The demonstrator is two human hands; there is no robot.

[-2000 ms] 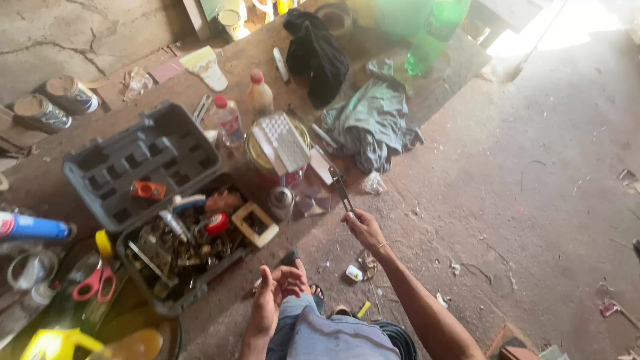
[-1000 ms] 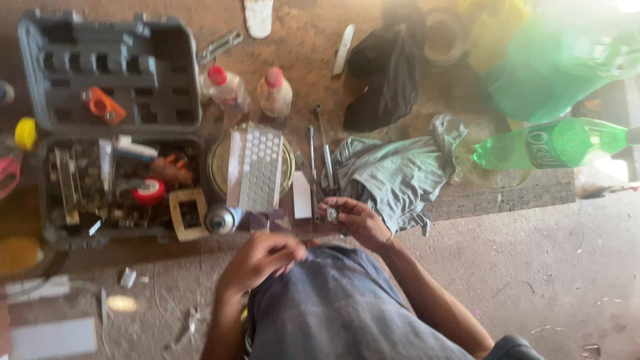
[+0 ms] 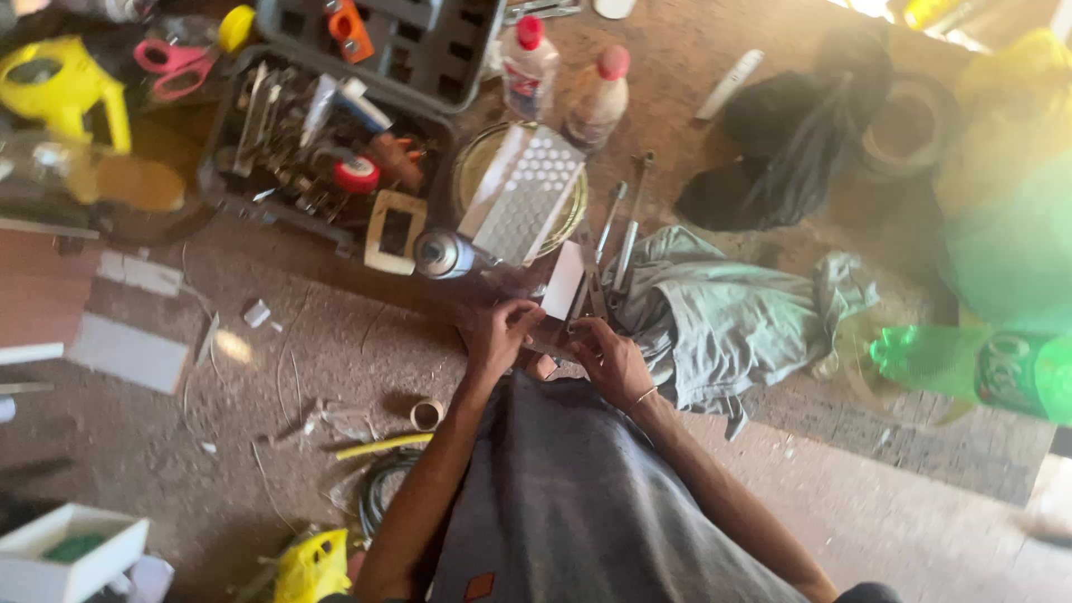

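My left hand [image 3: 502, 339] is at the bench's near edge, fingers bent; whether it holds something small cannot be told. My right hand [image 3: 610, 360] is just to its right, thumb and fingers close together beside a small metal piece; its grip is unclear. Directly beyond lie a white card [image 3: 564, 280] and slim metal tools [image 3: 626, 251]. A perforated white sheet [image 3: 528, 193] rests on a round can lid. Left of it a spray can [image 3: 444, 255] stands near a cream rectangular frame [image 3: 395, 233]. A grey-green cloth [image 3: 737, 310] lies right of my right hand.
An open toolbox [image 3: 327, 142] full of hardware sits at left, near pink scissors [image 3: 176, 67]. Two red-capped bottles [image 3: 529, 71] stand beyond the can lid. A black cloth or bag [image 3: 762, 151] and a green plastic bottle [image 3: 971, 368] are at right. Cable coils [image 3: 389, 486] and scraps litter the floor.
Two seconds ago my right hand held a long metal tool; that hand is now at the bench edge without it. My hands have come closer together. The view has shifted and turned.
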